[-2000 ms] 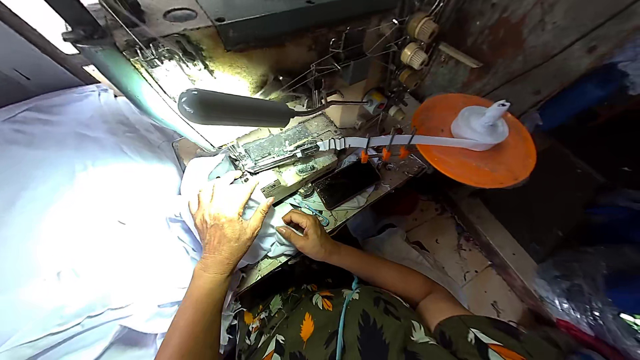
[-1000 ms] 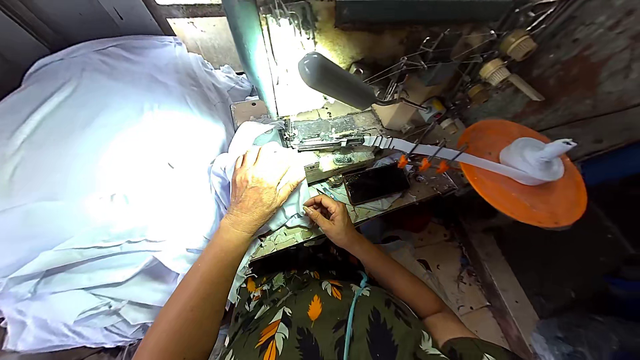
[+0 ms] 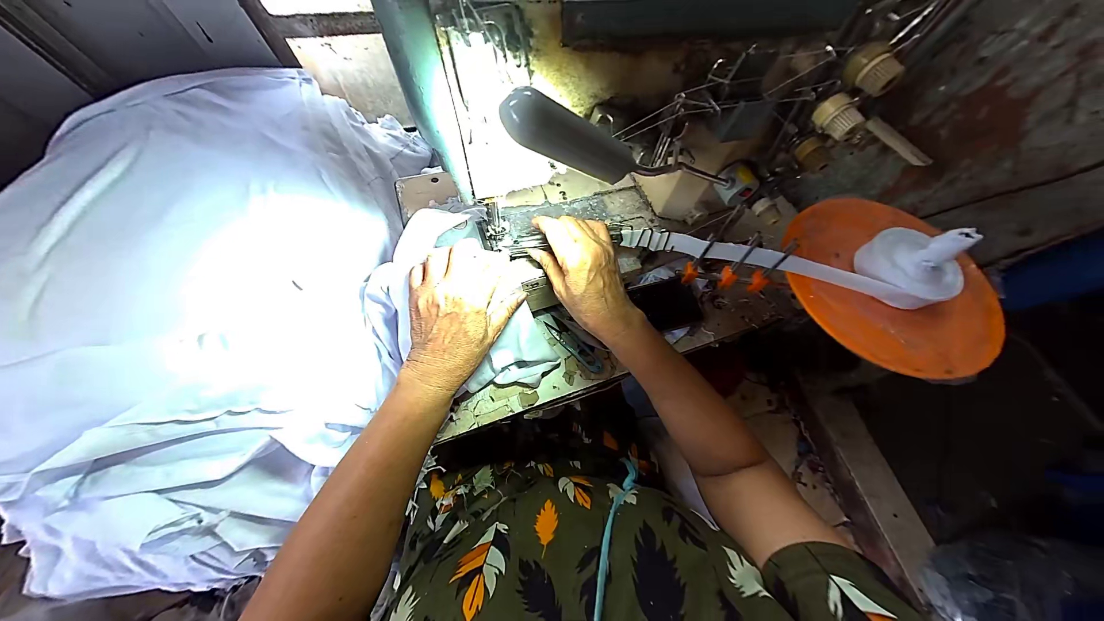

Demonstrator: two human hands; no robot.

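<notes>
My left hand (image 3: 457, 302) lies with its fingers spread on white fabric (image 3: 516, 349), pressing it on the bed of a sewing machine (image 3: 423, 103). Close by on the right, my right hand (image 3: 582, 267) has its fingertips at the metal tape guide beside the needle area; whether they pinch anything is hidden. A white tape (image 3: 759, 257) runs from a roll (image 3: 906, 263) on an orange disc (image 3: 975, 319) through wire guides towards that spot. Thread snips (image 3: 576, 345) rest on the machine table below my right hand.
A large heap of white fabric (image 3: 172, 259) fills the left side. A grey padded lever (image 3: 561, 134) hangs above my hands. A dark phone-like object (image 3: 668, 304) lies right of my right wrist. Orange clips (image 3: 727, 277) and thread tension knobs (image 3: 838, 116) are at the right.
My right hand has moved up from the fabric near the table's front edge to the tape guide. My left hand remains on the fabric. The view has shifted.
</notes>
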